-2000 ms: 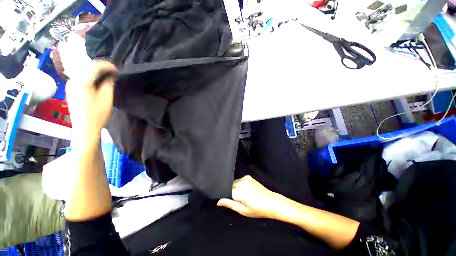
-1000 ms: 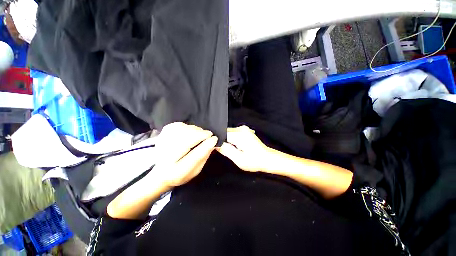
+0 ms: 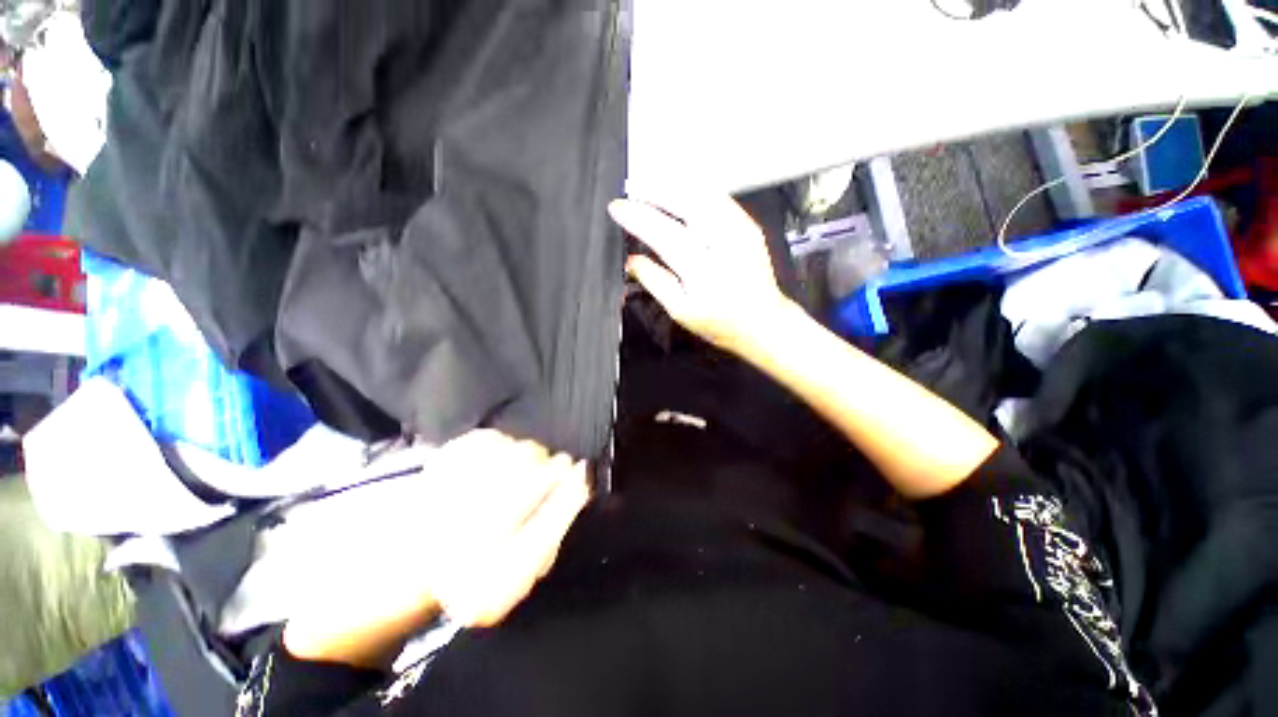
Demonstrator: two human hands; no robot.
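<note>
A black garment piece [image 3: 477, 238] hangs from the table over my lap, its straight folded edge [image 3: 611, 322] running up and down. My left hand [image 3: 512, 518] grips the lower end of that edge, fingers closed on the cloth. My right hand [image 3: 708, 266] is higher up, just right of the edge at the table's front. Its thumb and fingers are apart, with fingertips beside or on the edge; I cannot tell whether they touch it. The needle area is out of view.
The white machine table [image 3: 841, 84] lies ahead on the right. A blue bin [image 3: 1037, 259] with black and grey cloth stands at the right. Pale panels [image 3: 91, 455] and a blue crate [image 3: 175, 364] are at the left. A thin cable loops under the table.
My right hand has moved up along the edge, away from my left hand, and opened. My left hand has moved slightly down, still holding the cloth.
</note>
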